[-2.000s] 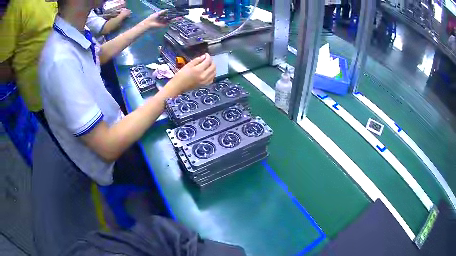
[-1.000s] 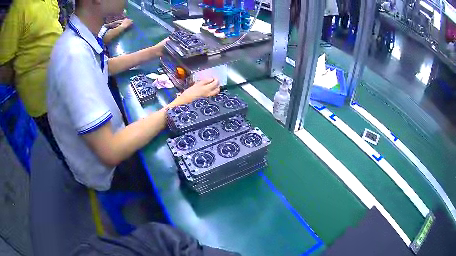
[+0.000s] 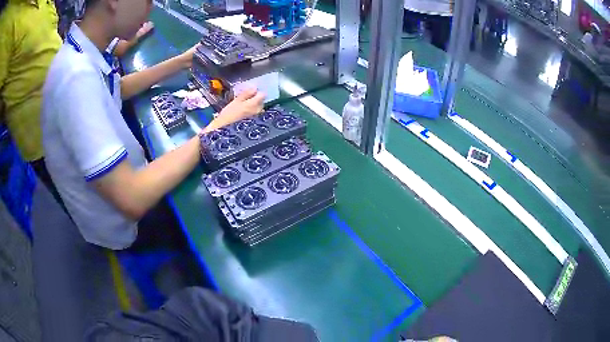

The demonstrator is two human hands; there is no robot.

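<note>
Stacked metal plates (image 3: 281,182) lie on the green bench left of centre, each top plate with three dark ringed inserts. More filled plates (image 3: 249,131) stand directly behind them. Dark grey cloth (image 3: 200,317), seemingly my sleeve, crosses the bottom left. A thin skin-coloured sliver (image 3: 438,339) shows at the bottom edge by the black mat (image 3: 488,300). It seems to be part of my left hand, almost wholly cut off, and its grip is hidden. My right hand is out of the picture.
A person in a white shirt (image 3: 87,133) sits at left, one hand by the rear plates. A spray bottle (image 3: 353,115) stands beside a metal post (image 3: 382,80). Behind are a blue bin (image 3: 418,103) and a small white-framed display (image 3: 479,157). A green-labelled strip (image 3: 562,286) lies at right.
The view has shifted, moving the bench scene left and slightly up. A skin-coloured sliver has appeared at the bottom edge. The neighbour's raised hand has come down near the rear plates.
</note>
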